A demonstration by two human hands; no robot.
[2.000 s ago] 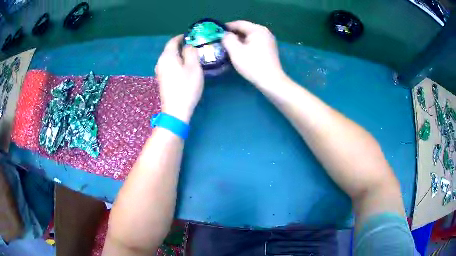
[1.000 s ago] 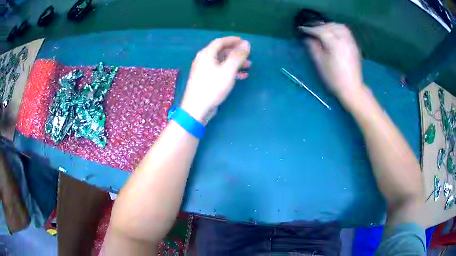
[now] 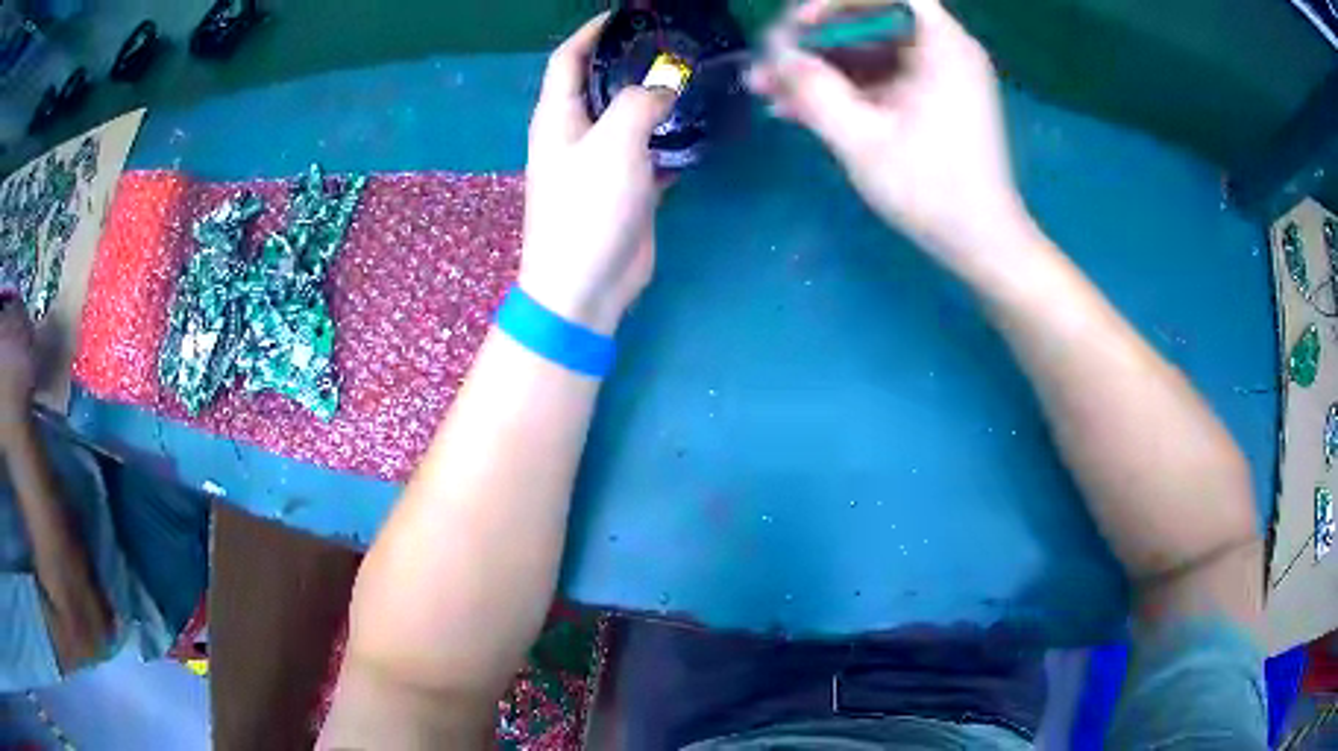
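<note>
My left hand holds a round black housing at the back edge of the bench, its open side up and the thumb over its rim. A small yellow-and-white piece shows inside the housing, by the thumb tip. My right hand is just right of the housing and grips a small screwdriver with a green handle. Its thin shaft points left toward the housing. The fingertips are blurred, and I cannot tell whether the shaft touches anything.
Red bubble wrap with a pile of green boards lies at left. Black housings sit on the dark green belt at the back left. Cardboard sheets with boards stand at far left and right. A person's arm shows at left.
The right hand has left the dark housing on the belt and now holds the green-handled screwdriver that lay on the bench. The left hand, empty before, has moved back and holds a housing.
</note>
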